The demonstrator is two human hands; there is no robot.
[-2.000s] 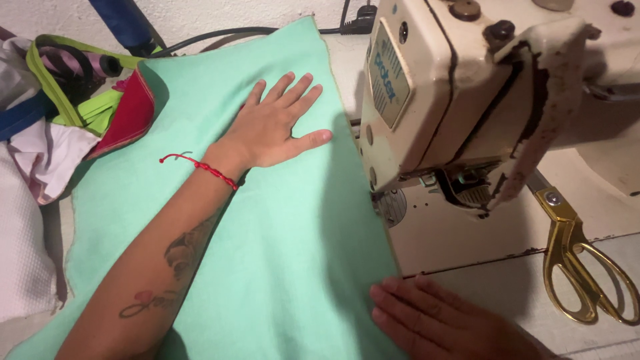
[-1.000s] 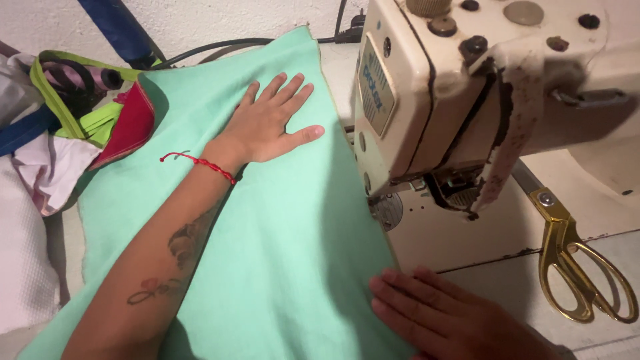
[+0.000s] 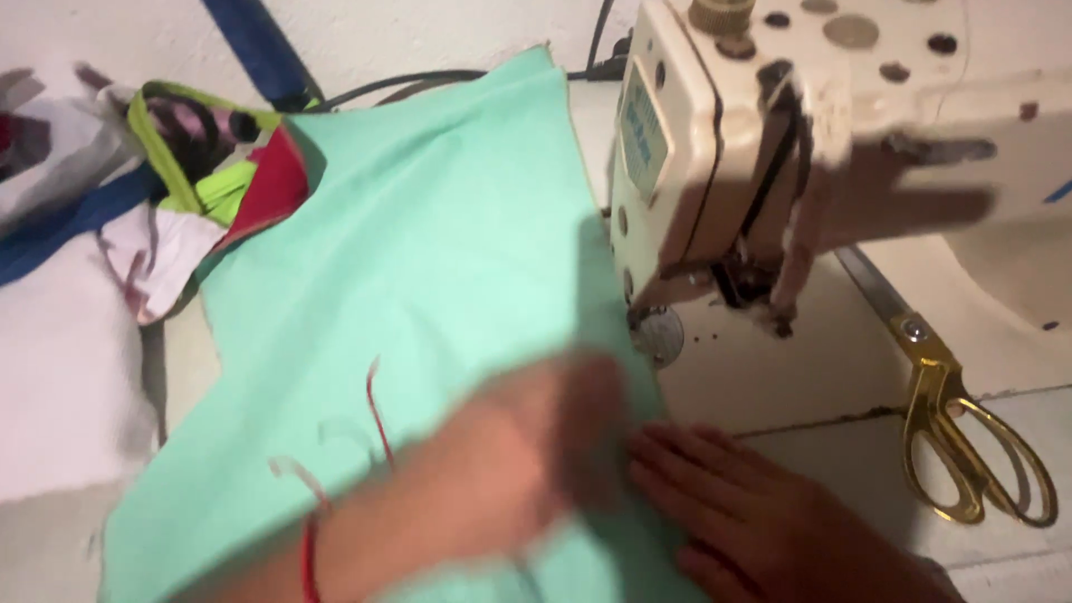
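Observation:
A mint-green fabric piece (image 3: 402, 251) lies on the sewing table, its right edge running beside the needle area of a cream industrial sewing machine (image 3: 670, 126). My left hand (image 3: 544, 435), blurred, is over the lower right part of the cloth, close to my right hand; a red cord bracelet (image 3: 310, 557) is on its wrist. Its fingers are too smeared to tell their pose. My right hand (image 3: 737, 502) rests palm down at the fabric's right edge, fingers extended and close together, below the needle plate (image 3: 659, 337).
Gold-handled fabric scissors (image 3: 946, 419) lie right of the machine's needle area. White cloth (image 3: 67, 368) and a pile of colored fabric scraps (image 3: 268, 184) lie at the left. A black cable (image 3: 402, 79) runs behind the green cloth, near a blue post (image 3: 260, 50).
My left hand has left the upper part of the green cloth and come down and right, near my right hand. My right hand has stayed by the fabric's edge.

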